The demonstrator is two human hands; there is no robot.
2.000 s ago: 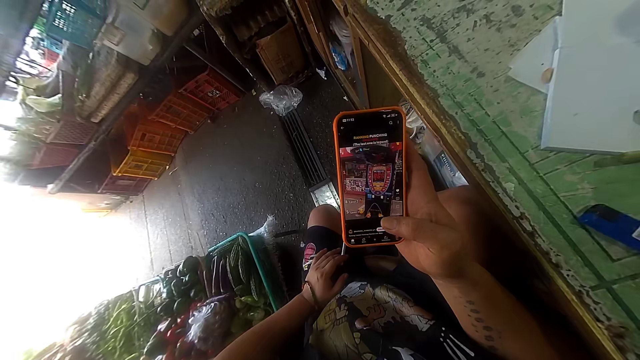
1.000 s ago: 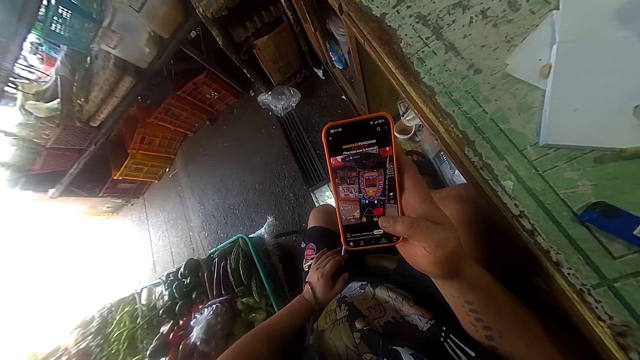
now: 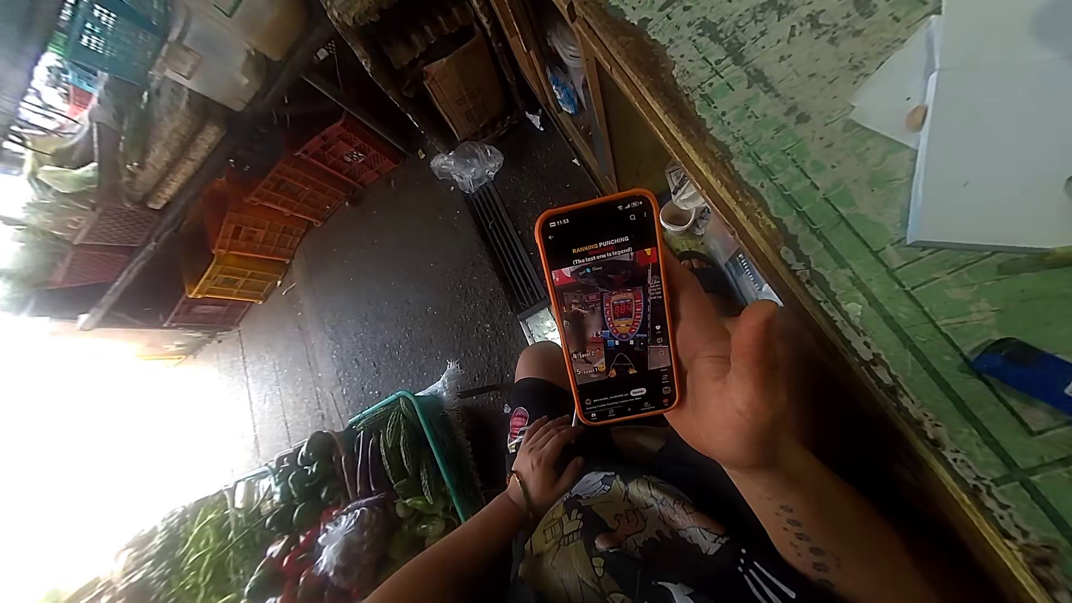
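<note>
My right hand [image 3: 729, 377] holds a smartphone in an orange case [image 3: 610, 306] upright, its lit screen showing a video. The palm and fingers support the phone's right side and back, while the thumb is raised off the glass. Below and left of the phone, my left hand [image 3: 544, 461] rests on my lap near the knee, with a thin bracelet at the wrist and nothing visible in it. Patterned cloth [image 3: 620, 528] covers my body under the hands.
A green crate [image 3: 440, 452] of vegetables stands at lower left. Stacked plastic crates [image 3: 260, 230] line the left shelf. A worn green tabletop [image 3: 821, 209] bears white board [image 3: 997, 126] and a blue object [image 3: 1023, 374]. A clear plastic bag [image 3: 469, 165] lies by a floor grate [image 3: 502, 243].
My right thumb has lifted away from the lower screen, where it lay in both earlier frames. The left hand remains on my lap.
</note>
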